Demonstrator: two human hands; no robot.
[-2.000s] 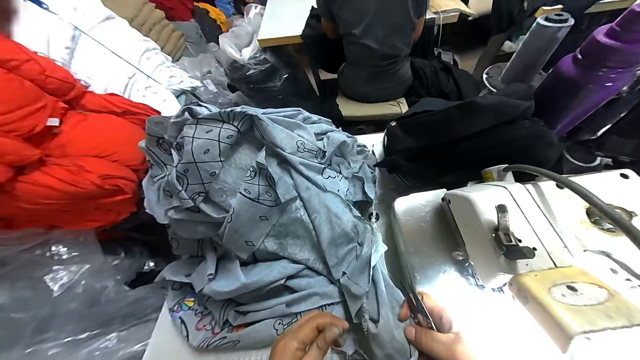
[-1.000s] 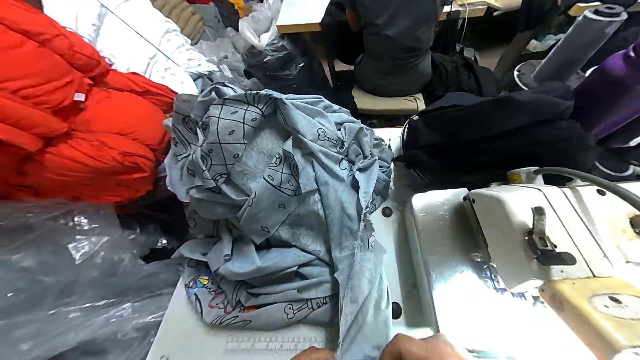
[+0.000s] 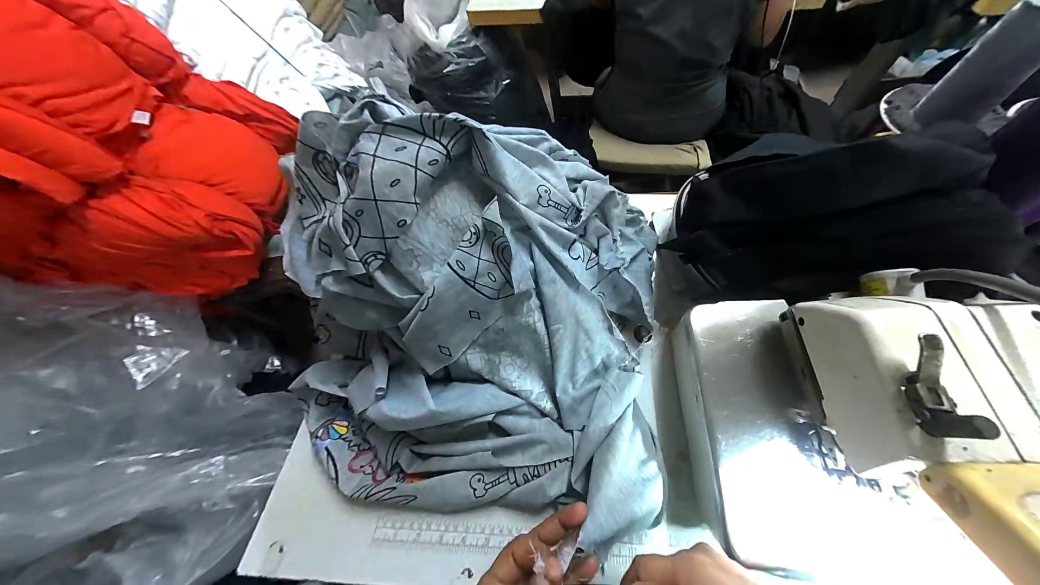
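A heap of grey printed knit fabric (image 3: 487,325) lies on the white table (image 3: 325,528), with a strip of it hanging toward the front edge. My left hand (image 3: 544,548) is at the bottom of the view, its thumb and fingers pinching a frayed, whitish scrap at the lower tip of that fabric. To its right, my right hand (image 3: 686,566) shows only its knuckles; its fingertips are cut off by the frame, so what it holds is hidden. A ruler scale (image 3: 447,534) is seen on the table beneath the cloth.
An industrial sewing machine (image 3: 902,382) with a shiny metal plate (image 3: 731,357) stands at right. Black fabric (image 3: 837,215) lies behind it. Red padded garments (image 3: 138,162) and clear plastic sheeting (image 3: 138,439) fill the left. A person (image 3: 666,73) sits beyond on a stool (image 3: 650,150).
Two seconds ago my right hand held a dark metal tool beside the machine plate; the tool is no longer seen. The grey strip has shifted, and its lower end now lies at my left hand.
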